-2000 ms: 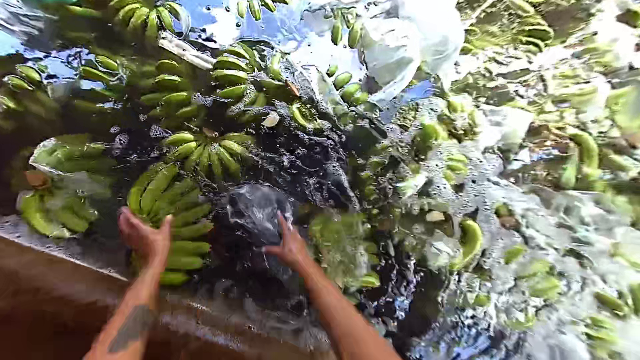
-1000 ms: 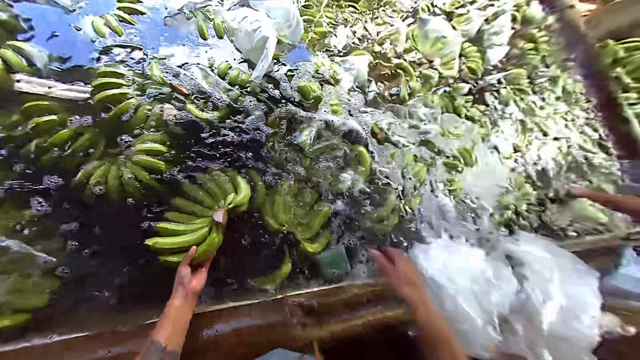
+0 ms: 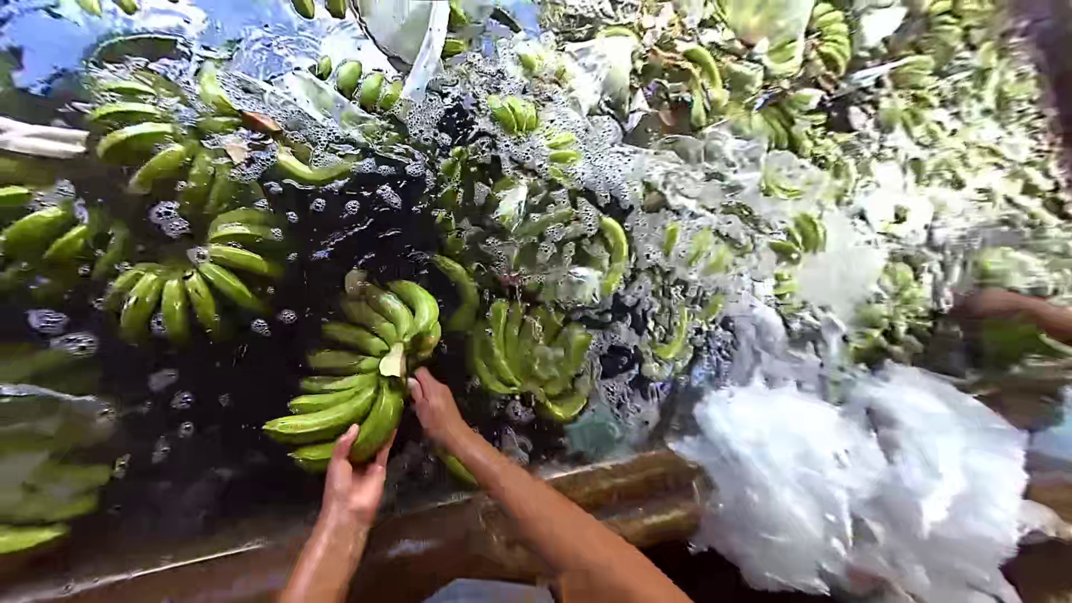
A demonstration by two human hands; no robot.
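Both of my hands are on one hand of green bananas (image 3: 352, 377) at the surface of dark water, low in the left half of the view. My left hand (image 3: 356, 481) grips its lower fingers from below. My right hand (image 3: 431, 402) holds its right side, close to the pale cut crown. Another green banana cluster (image 3: 532, 356) lies in the water just right of my right hand, touching neither hand. Up to the left, a further cluster (image 3: 197, 285) floats, fanned out.
A wet brown tank edge (image 3: 620, 494) runs along the near side. White plastic film (image 3: 854, 469) is heaped on it at the right. Many banana clusters and clear plastic float beyond. Another person's arm (image 3: 1022, 310) reaches in at the far right.
My right hand has come from the right, apart from the bananas, onto the cluster that my left hand was touching. The view has swung right since two seconds ago.
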